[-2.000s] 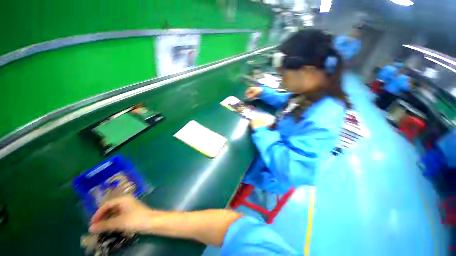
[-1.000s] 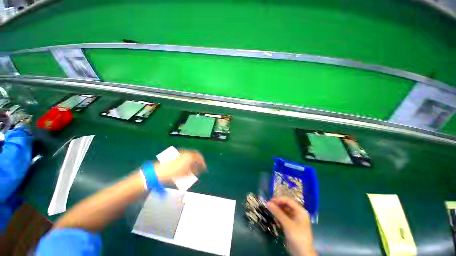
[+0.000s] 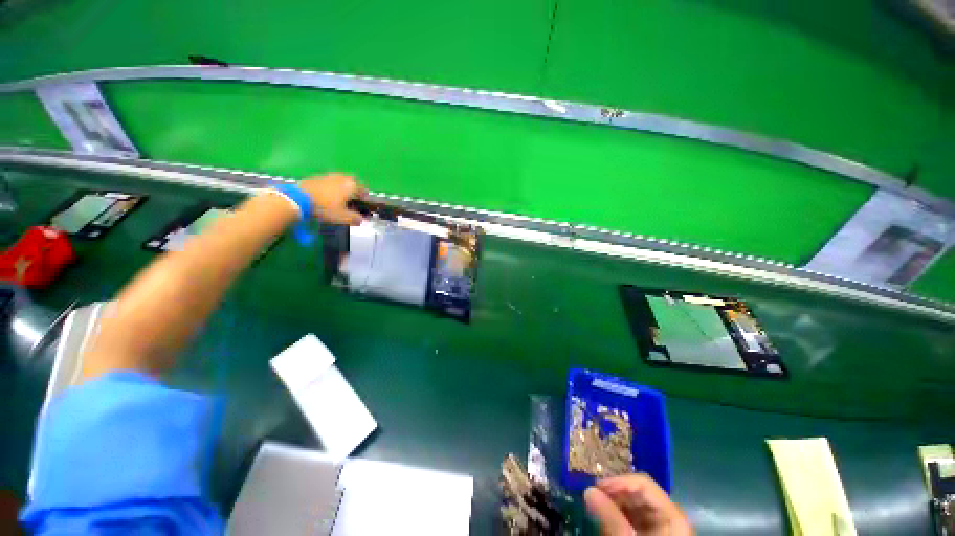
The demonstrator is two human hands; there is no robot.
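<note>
My left hand (image 3: 337,199), with a blue wrist strap, grips the upper left corner of a tablet unit (image 3: 390,262) near the back rail. The unit looks turned or partly raised; its circuitry end is on the right. My right hand (image 3: 637,507) is at the front edge of the blue parts bin (image 3: 619,389), cut off by the lower picture edge. Its thumb and finger are close together; any small part between them cannot be made out. A loose pile of small components (image 3: 524,500) lies left of it. A folded narrow white sheet (image 3: 325,396) lies above the adhesive sheet (image 3: 406,500).
Another tablet unit (image 3: 700,333) lies behind the bin, and more lie at the far left. A red object (image 3: 37,258) and long pale strips (image 3: 65,361) are on the left. A yellow-edged sheet (image 3: 812,487) lies right of the bin. A metal rail (image 3: 586,240) runs along the back.
My left hand has left the narrow white sheet and reached back to the tablet unit, which now sits at a different angle. My right hand has moved from the loose pile to the bin's front edge.
</note>
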